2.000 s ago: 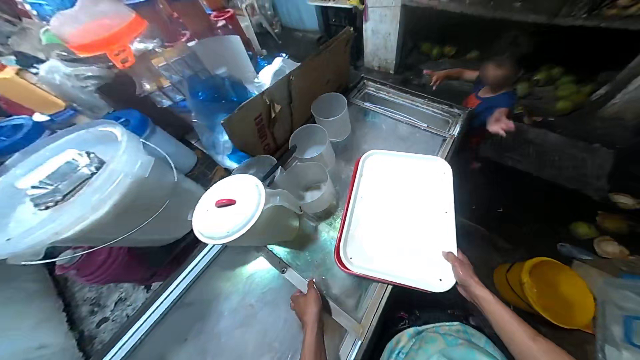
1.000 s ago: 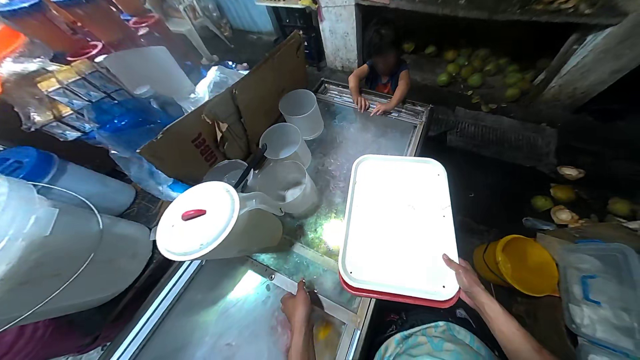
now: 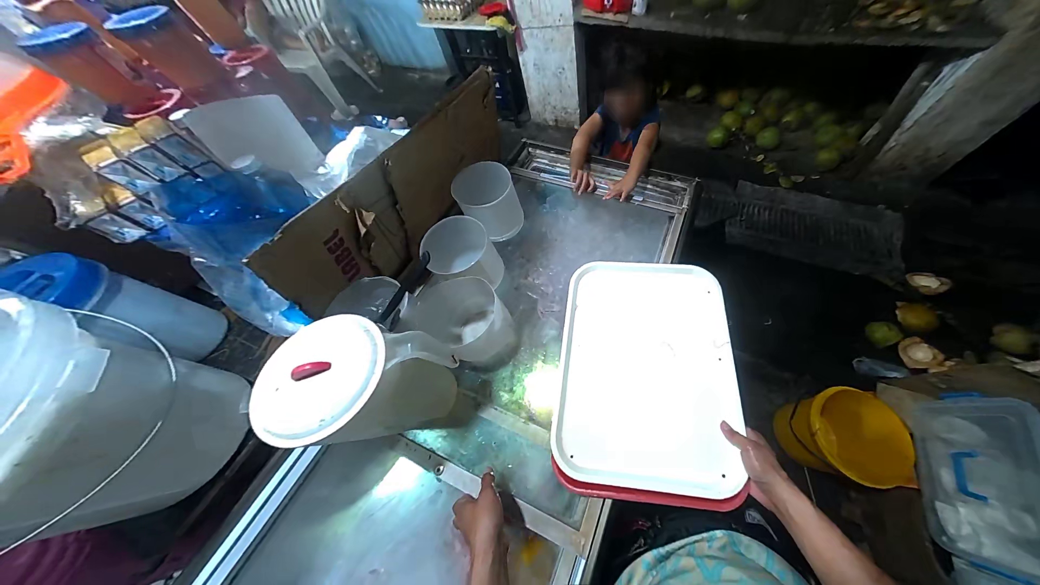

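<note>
A white plastic tray (image 3: pixel 650 382) lies on top of a red tray (image 3: pixel 650 492), whose rim shows along the lower edge. My right hand (image 3: pixel 760 463) holds the lower right corner of the two, thumb on top. Low in the view, my left hand (image 3: pixel 481 516) grips the metal frame edge of a sliding glass panel (image 3: pixel 390 496) on the display case. Left of the trays stands a pitcher (image 3: pixel 414 398) with a white lid (image 3: pixel 325 382). Behind it are several translucent plastic containers (image 3: pixel 487 199), and a black handle (image 3: pixel 406 284) leans among them.
A child (image 3: pixel 621 130) rests both hands on the case's far metal frame. A cardboard sheet (image 3: pixel 382 203) stands along the left side, with a large lidded bucket (image 3: pixel 114 431) nearer. A yellow bucket (image 3: pixel 861 435) and a clear storage bin (image 3: pixel 983 471) are at right; green coconuts (image 3: pixel 768 136) lie behind.
The child had both arms raised off the case two seconds ago and now has both hands on its far frame. My right hand stays on the trays. The view has shifted.
</note>
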